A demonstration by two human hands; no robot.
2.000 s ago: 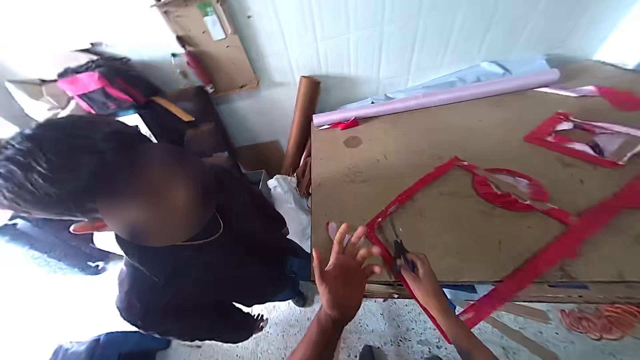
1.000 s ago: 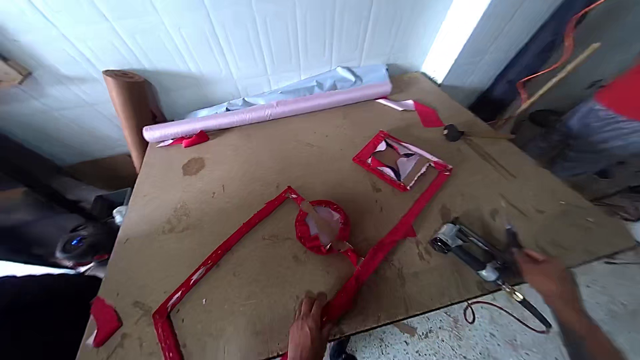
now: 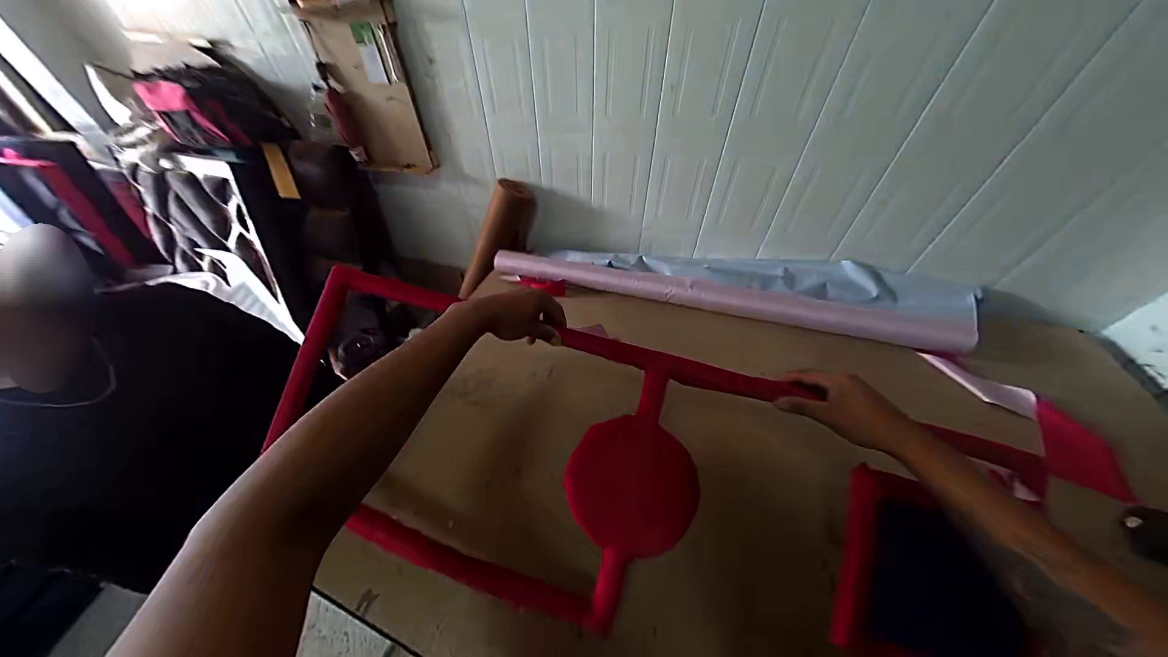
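A large frame covered in red fabric [image 3: 693, 369] is held above the brown work table [image 3: 493, 456]. My left hand [image 3: 522, 316] grips its far bar left of the middle, and my right hand [image 3: 844, 406] grips the same bar farther right. A red fabric-covered disc [image 3: 631, 486] sits inside the frame, joined to it by short red bars. At the lower right is a red-edged rectangle with a dark inside [image 3: 931, 566], partly hidden by my right forearm.
A pink roll of material [image 3: 730, 306] lies by the wall over light blue sheeting [image 3: 858, 281]. A brown roll [image 3: 500, 233] leans behind the table. Red and pink scraps [image 3: 1081, 447] lie at right. A person in dark clothing [image 3: 155, 429] is at left, close to the frame's end.
The red frame has been turned over; its smooth covered side now shows. Both my hands now hold its far bar; the tool seen in my right hand earlier is gone from it. The view has swung left.
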